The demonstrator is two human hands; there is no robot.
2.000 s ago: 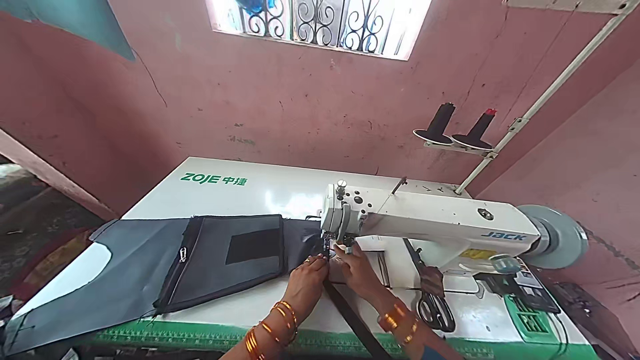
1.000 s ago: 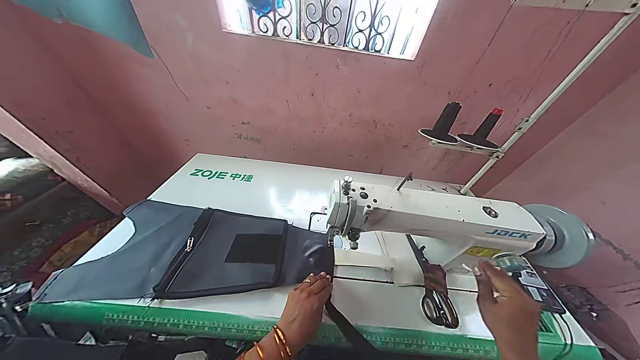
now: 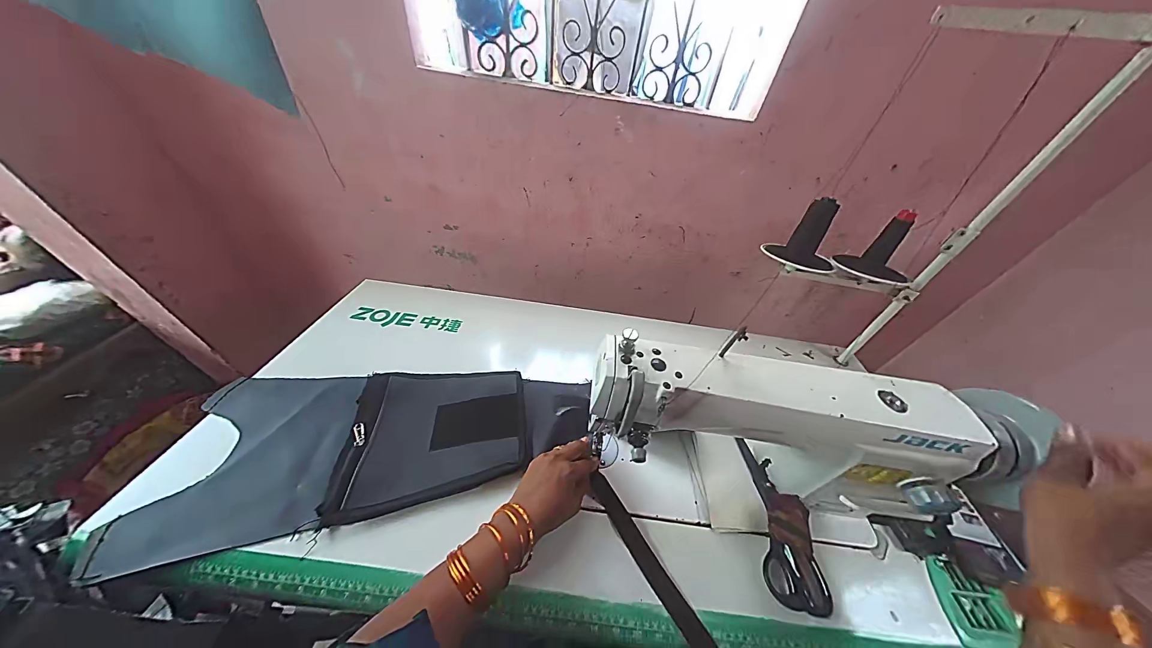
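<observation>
Dark grey fabric (image 3: 297, 441) with a zippered pocket panel (image 3: 405, 486) lies across the bed of a white Jack sewing machine (image 3: 783, 396). At its right edge, by the needle and presser foot (image 3: 598, 443), my left hand (image 3: 558, 481) presses the fabric with bent fingers. A black binding strip (image 3: 648, 558) runs from there down over the table's front edge. My right hand (image 3: 1089, 513), blurred, is raised at the far right near the machine's handwheel (image 3: 1012, 436); whether it touches the wheel or holds anything is unclear.
Scissors with black handles (image 3: 796, 567) lie right of the needle area. Two dark thread cones (image 3: 810, 236) stand on a rack behind the machine. A green measuring scale (image 3: 297, 576) lines the table's front edge. A green slotted part (image 3: 972, 603) is at the right.
My right hand has gone from the needle area to the far right, by the handwheel. My left hand remains at the fabric's edge near the needle.
</observation>
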